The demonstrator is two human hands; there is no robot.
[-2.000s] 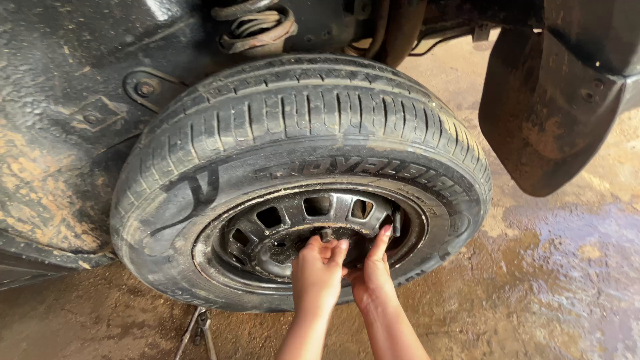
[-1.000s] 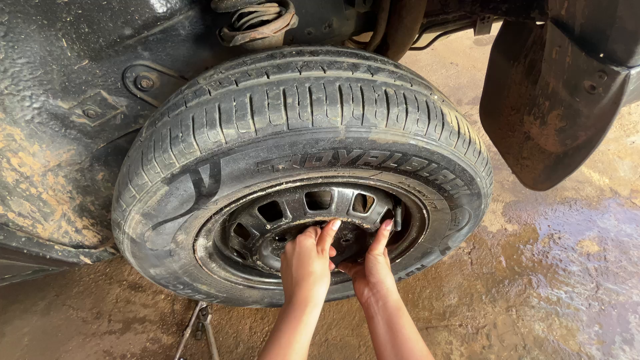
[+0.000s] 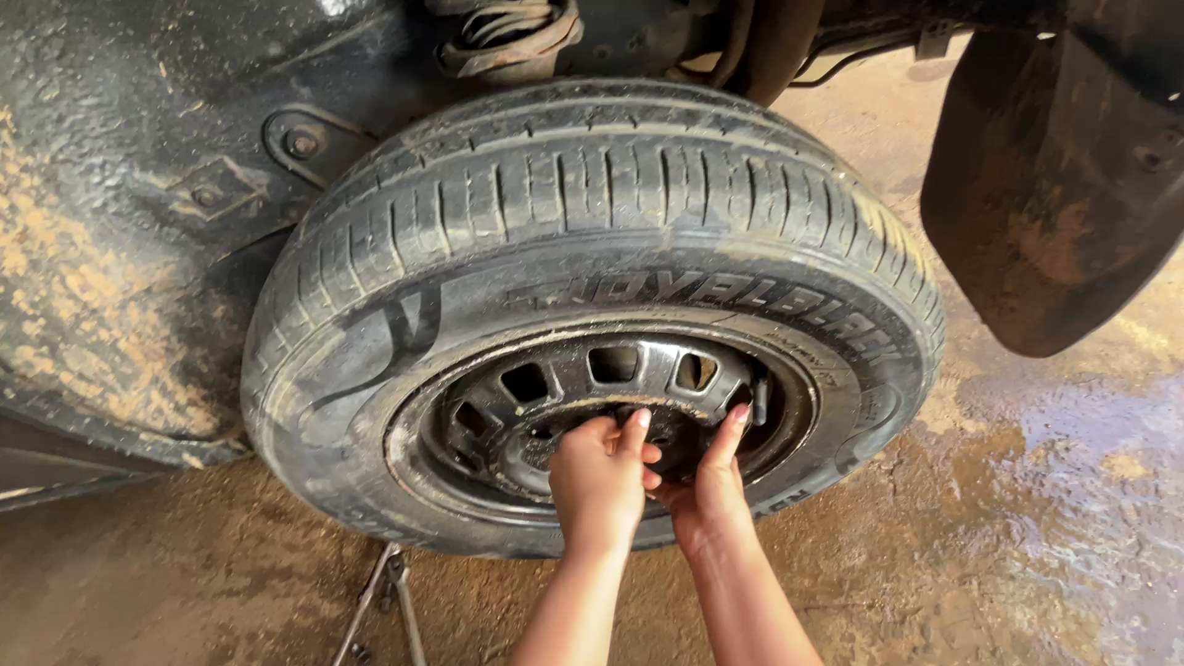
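A black steel wheel rim (image 3: 638, 370) with a worn rubber tire (image 3: 592, 199) sits at the centre, under the car body. My left hand (image 3: 601, 472) is at the rim's hub, thumb and fingers curled close together. Beside it on the right, my right hand (image 3: 710, 490) reaches into the lower part of the rim with its thumb raised and its fingers toward the left hand. The fingertips meet near the hub, and any small part between them is hidden. A valve stem (image 3: 760, 400) stands near the right thumb.
A coil spring (image 3: 513, 37) is above the tire, and a black mud flap (image 3: 1045, 203) hangs at the right. Metal tools (image 3: 405, 601) lie on the wet, dirty floor (image 3: 925, 573) below. The muddy wheel-well liner (image 3: 102, 277) borders the left.
My left hand has shifted a little to the right at the hub and its finger pose has changed. The right hand stays close beside it.
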